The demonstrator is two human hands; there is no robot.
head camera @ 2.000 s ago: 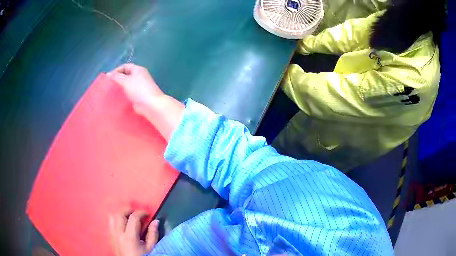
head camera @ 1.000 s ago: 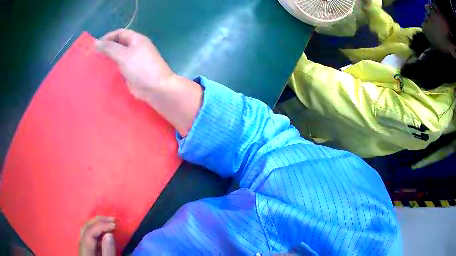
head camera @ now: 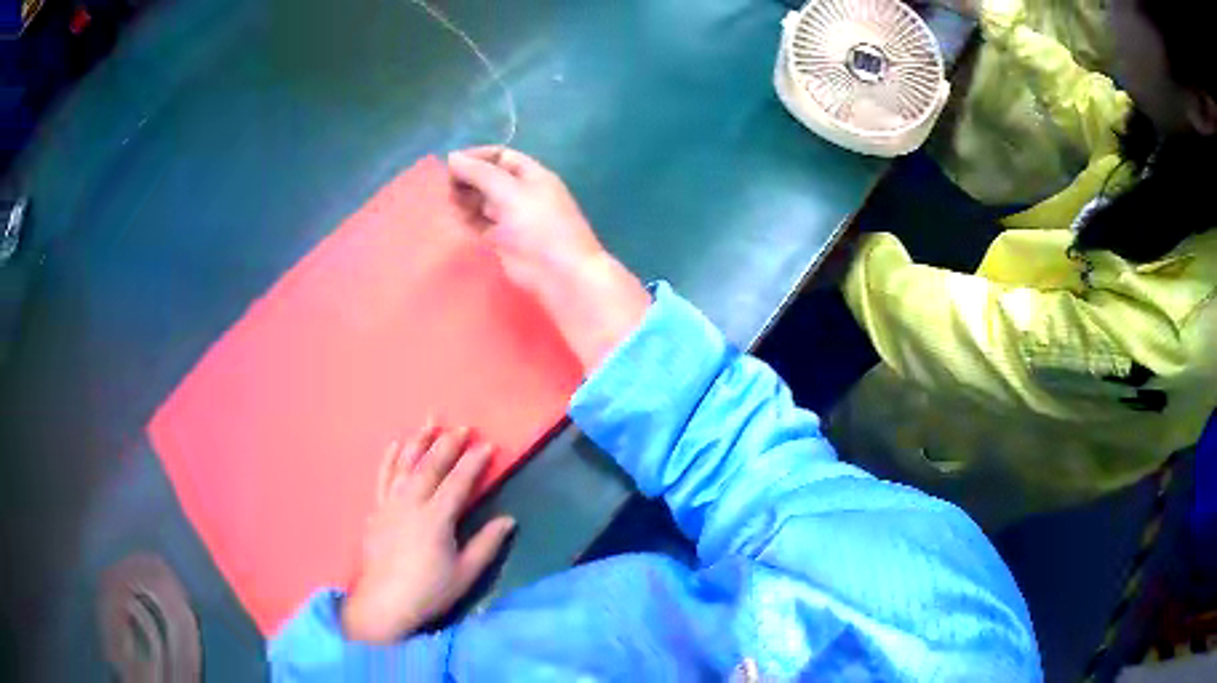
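Note:
A red-orange sheet or pad (head camera: 334,347) lies on the dark green table. My right hand (head camera: 534,227) is at its far corner, with fingers and thumb closed on the corner; the fingertips are slightly blurred. My left hand (head camera: 421,540) rests palm down on the pad near its near edge, fingers apart and thumb out to the side. The pad surface under both hands is hidden. No frame or small part shows on the pad.
A white fan (head camera: 865,74) stands at the table's far right edge. A person in a yellow-green smock (head camera: 1041,334) sits to the right. A pale cord (head camera: 494,74) lies beyond my right hand. Brownish rings, perhaps tape (head camera: 150,620), lie at the lower left.
The view has shifted, so the pad and fan sit differently in the picture. My left hand has come further into view, its curled fingers now spread on the pad. My right hand remains at the corner.

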